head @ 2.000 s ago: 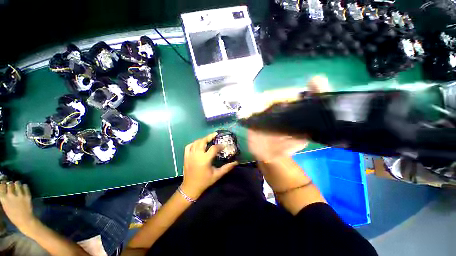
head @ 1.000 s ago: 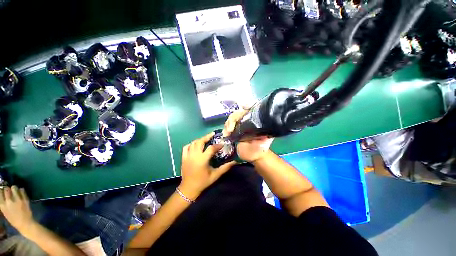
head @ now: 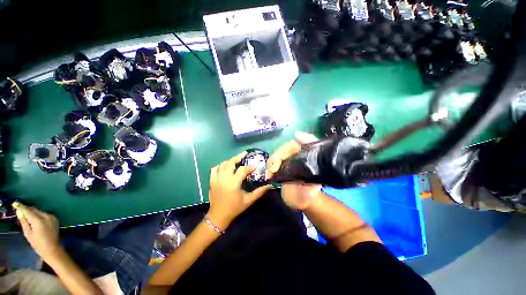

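Note:
My left hand (head: pixel 228 187) holds the palm-sized black unit (head: pixel 255 165) with a silver-white centre near the bench's front edge, below the screw feeder (head: pixel 259 103). My right hand (head: pixel 298 178) is closed around the front of the big black electric screwdriver (head: pixel 329 161), which lies slanted from the unit towards the right. The driver tip is beside the unit; whether it touches cannot be told. Screws are too small to see. A set-down unit (head: pixel 348 120) stands right of the feeder, behind the driver.
Waiting units (head: pixel 120 109) stand in a loose cluster on the left of the green bench (head: pixel 173 190). Grouped units (head: pixel 404 40) fill the back right. A thick black cable loops at right. A blue bin (head: pixel 398 213) is below the bench edge. Another person's hand (head: pixel 39 230) is at lower left.
The driver went from the feeder's front down to the unit, then shifted slightly right and lower. The set-down unit now shows behind it. The feeder's inside looks different. The other person's hand moved right.

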